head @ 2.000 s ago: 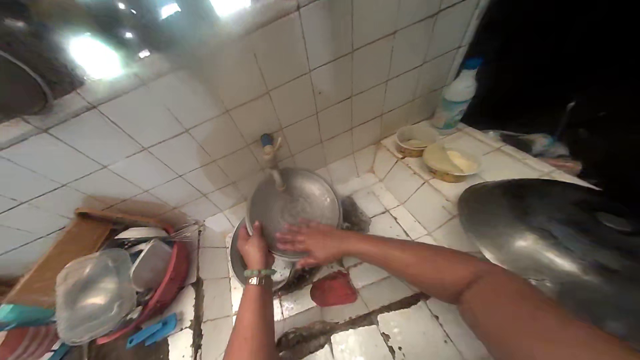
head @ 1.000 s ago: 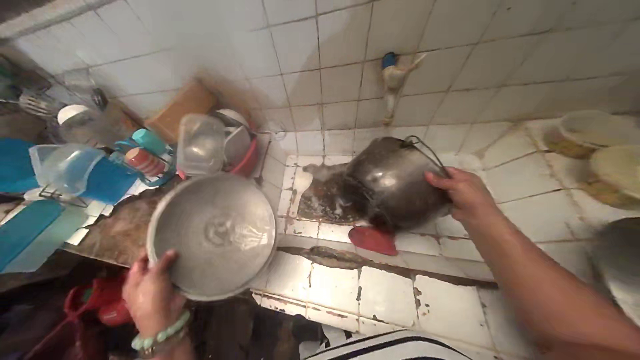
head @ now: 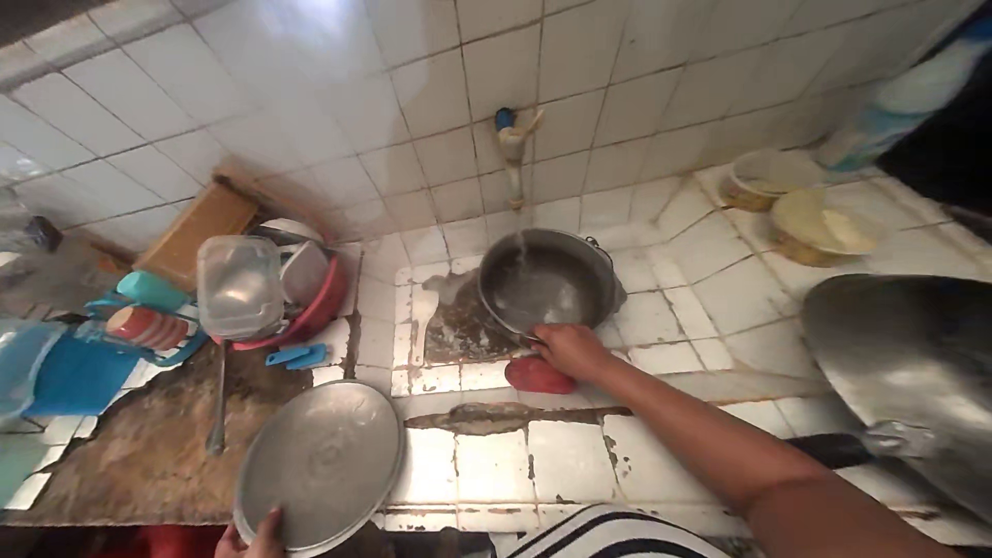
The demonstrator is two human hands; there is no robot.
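Note:
My left hand point(head: 252, 539) grips the near rim of a round metal pot lid point(head: 322, 465), tilted over the counter's front edge at lower left. My right hand point(head: 570, 349) holds the near rim of a metal pot point(head: 546, 283) in the tiled sink basin. A thin stream of water falls into the pot from the wall faucet point(head: 512, 167). A red scrubbing pad point(head: 540, 375) lies on the basin's near edge, just below my right hand. A white plastic spoon or rice paddle point(head: 422, 325) lies left of the pot.
At left are a red basin point(head: 333, 298) with plastic containers, a brown box point(head: 194, 236), blue-handled items point(head: 297, 356), a striped cup point(head: 147, 327) and a metal utensil point(head: 218, 411). At right stand two tubs point(head: 821, 229), a bottle point(head: 891, 116) and a large wok point(head: 914, 364).
The pot, tilted in my right hand a second ago, now sits upright under running water. My left hand still holds the lid, which was over the sink beneath both hands two seconds ago.

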